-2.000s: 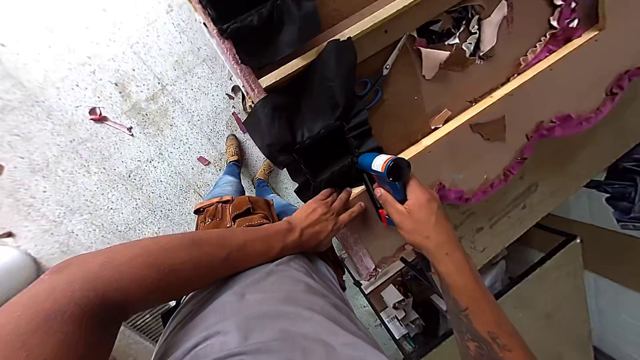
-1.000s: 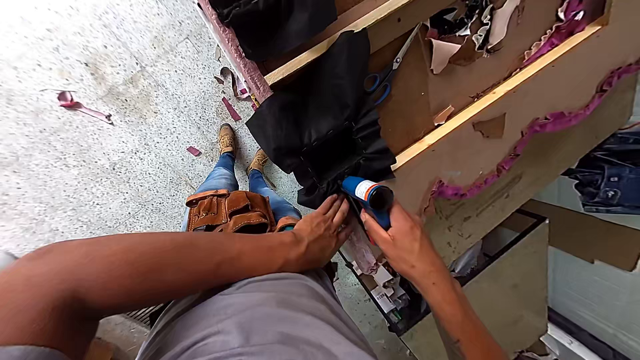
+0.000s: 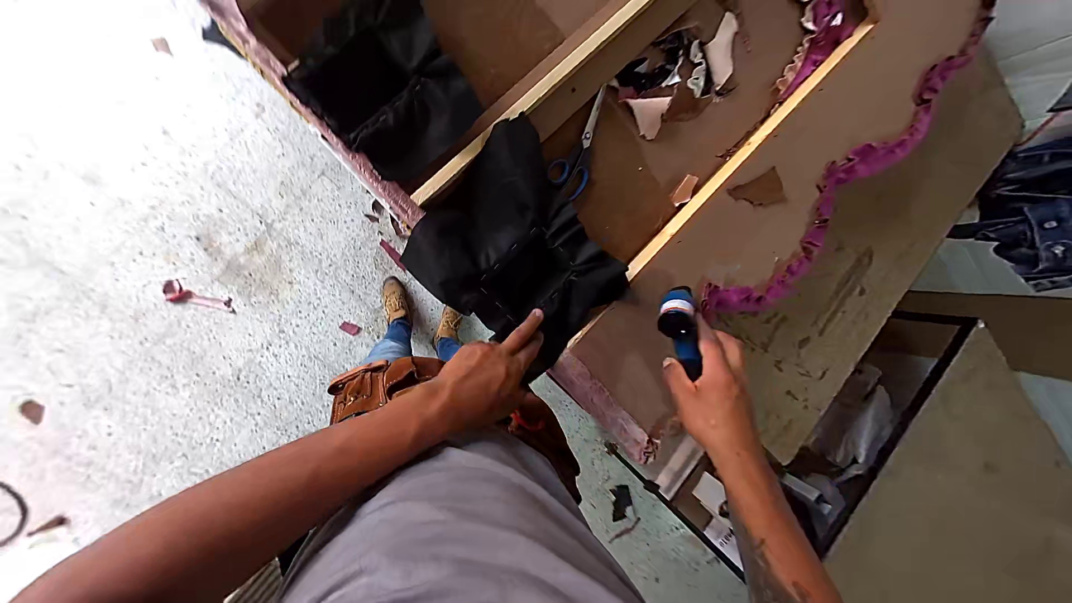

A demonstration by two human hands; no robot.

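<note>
Black fabric (image 3: 523,260), gathered in folds, lies over the near corner of a wooden frame (image 3: 670,222). My left hand (image 3: 494,377) rests on the fabric's lower edge, index finger extended and touching it. In my right hand (image 3: 712,385) is a blue handheld power tool (image 3: 682,327), probably a pneumatic stapler, held right of the fabric and apart from it. Blue-handled scissors (image 3: 578,155) lie inside the frame just beyond the fabric. A magenta ruffled strip (image 3: 837,201) runs along the brown panel, its near end beside the tool.
A second black fabric piece (image 3: 394,92) hangs in the frame's far section. Fabric scraps (image 3: 687,67) lie inside the frame. An open bin (image 3: 846,419) with scraps stands below at right, near dark denim (image 3: 1038,226). A red object (image 3: 197,296) and offcuts lie on the speckled floor.
The blue tool in my right hand has moved right, away from the black fabric. My left index finger now points out over the fabric.
</note>
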